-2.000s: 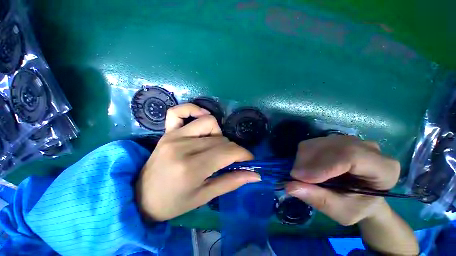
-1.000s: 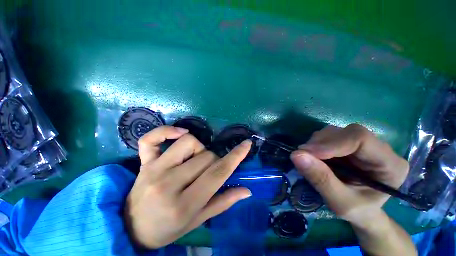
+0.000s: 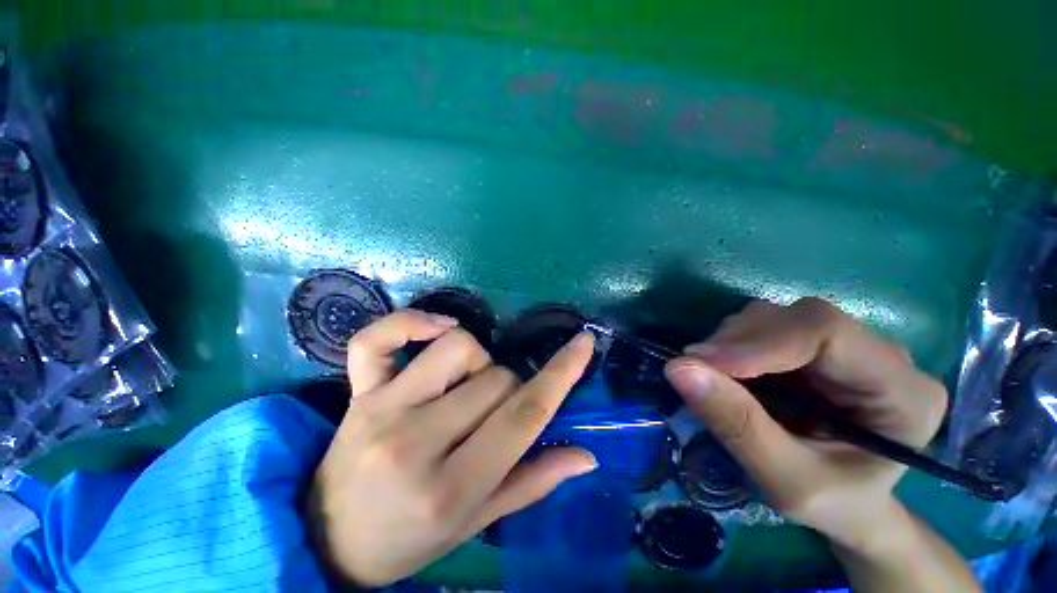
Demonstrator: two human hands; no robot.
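My right hand point(image 3: 800, 405) grips dark tweezers point(image 3: 881, 444) whose tips reach a black disc point(image 3: 554, 332) in the clear tray point(image 3: 264, 330). My left hand point(image 3: 446, 446) lies over the tray with its index fingertip on that disc, beside the tweezer tips. A translucent blue film point(image 3: 568, 527) with a bright fold hangs below my left index finger; how the hand holds it is partly hidden. Another black disc point(image 3: 337, 315) shows at the tray's upper left, and one more point(image 3: 682, 536) at the lower right. Whether a small piece is at the tips cannot be told.
Stacked clear trays of black discs point(image 3: 64, 304) lie at the left. More shiny trays point(image 3: 1011, 394) lie at the right edge, near the tweezers' rear end. The green bench top point(image 3: 522, 197) extends beyond the working tray.
The tweezers and my right hand moved from the blue film's fold to the upper middle disc. My left index finger stretched out to the same disc. Over the last second both hands barely shifted.
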